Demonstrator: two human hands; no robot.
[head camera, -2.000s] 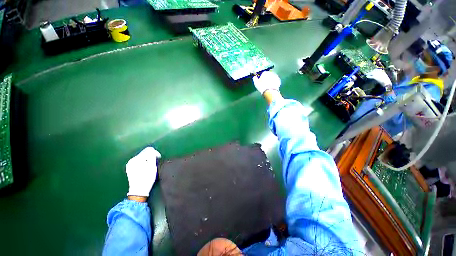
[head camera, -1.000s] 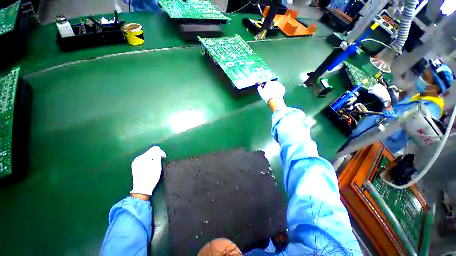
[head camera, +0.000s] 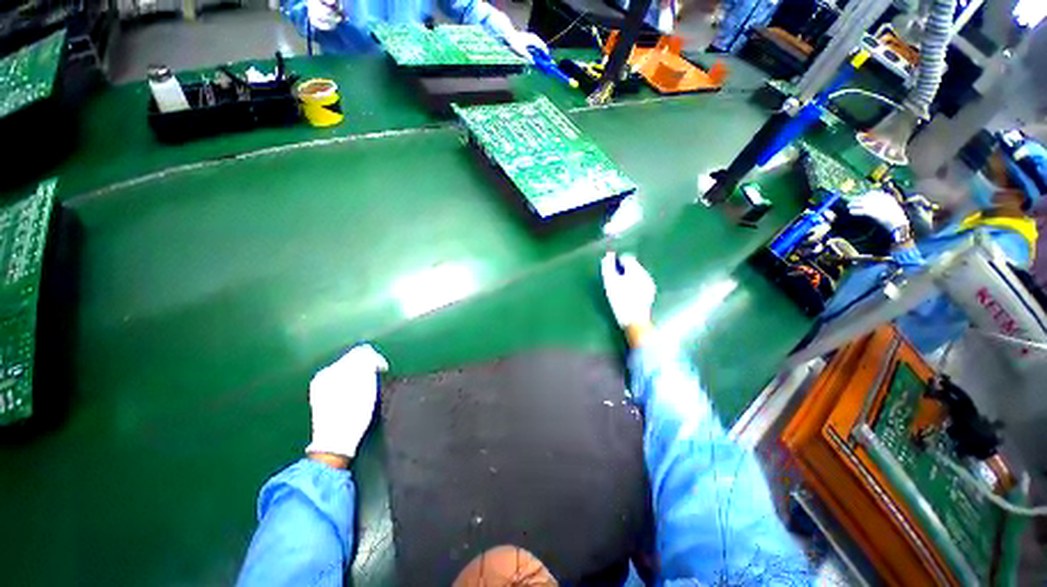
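Observation:
My left hand (head camera: 344, 401), white-gloved with fingers curled, rests on the bench at the upper left corner of a dark square mat (head camera: 505, 447). My right hand (head camera: 629, 291), also white-gloved, is above the mat's upper right corner. A small dark spot shows at its fingers; whether it holds something is unclear. A green circuit board (head camera: 545, 158) with silvery traces lies farther out, tilted on a dark support, apart from my right hand.
Another board (head camera: 448, 46) lies beyond, near a person's arms. More boards (head camera: 23, 287) are at the left. A black tray (head camera: 224, 101) and yellow tin (head camera: 319, 101) stand at the far left. An orange fixture (head camera: 873, 459) under a robot arm is at the right, near another person.
My right hand has left the board's near corner and drawn back toward the mat. The board stays on the bench. My left hand keeps its place by the mat. A person's arms now show beyond the far board.

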